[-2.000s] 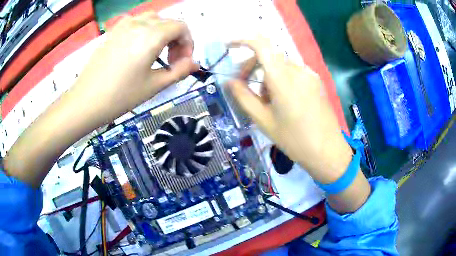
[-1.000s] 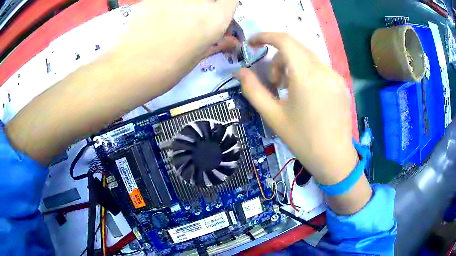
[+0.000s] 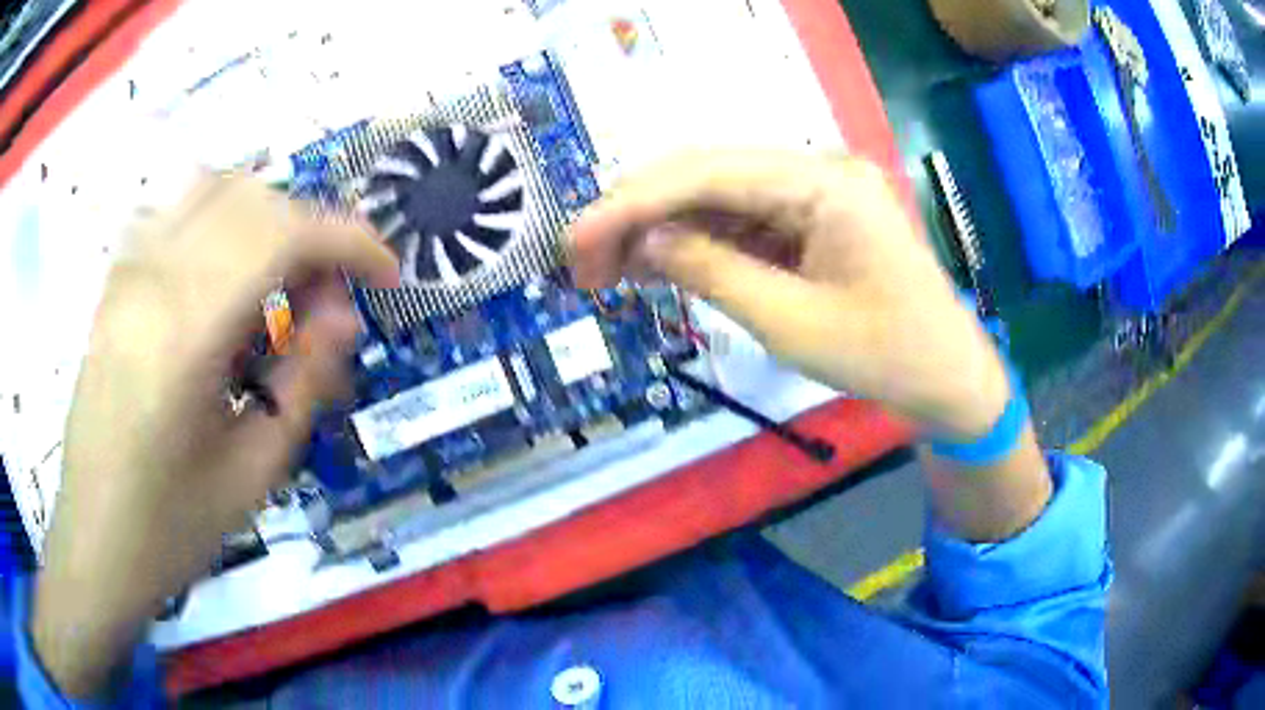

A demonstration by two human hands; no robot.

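The blue motherboard point(image 3: 458, 344) lies on the white metal chassis point(image 3: 694, 83), with the black CPU cooler fan point(image 3: 441, 204) near its top. A long white-labelled M.2 SSD point(image 3: 433, 407) and a smaller white-labelled card point(image 3: 576, 351) sit toward its lower edge. My left hand point(image 3: 208, 375) is blurred over the board's left side, thumb and fingers apart; whether it holds something thin cannot be told. My right hand point(image 3: 777, 264) is over the board's right side, fingers curled with tips close together; its fingertips hide what may be between them. A short black lead point(image 3: 756, 416) crosses the chassis edge.
The red foam pad point(image 3: 611, 534) surrounds the chassis. At the upper right are a tan tub point(image 3: 1006, 21), a small blue bin of clear parts point(image 3: 1061, 174) and a larger blue tray point(image 3: 1158, 167). A slim tool point(image 3: 957, 208) lies on the green mat. Grey floor with a yellow line is beyond.
Both hands have left the chassis area above the motherboard and are now over its left and right sides. The view has shifted, so the board shows higher and further left.
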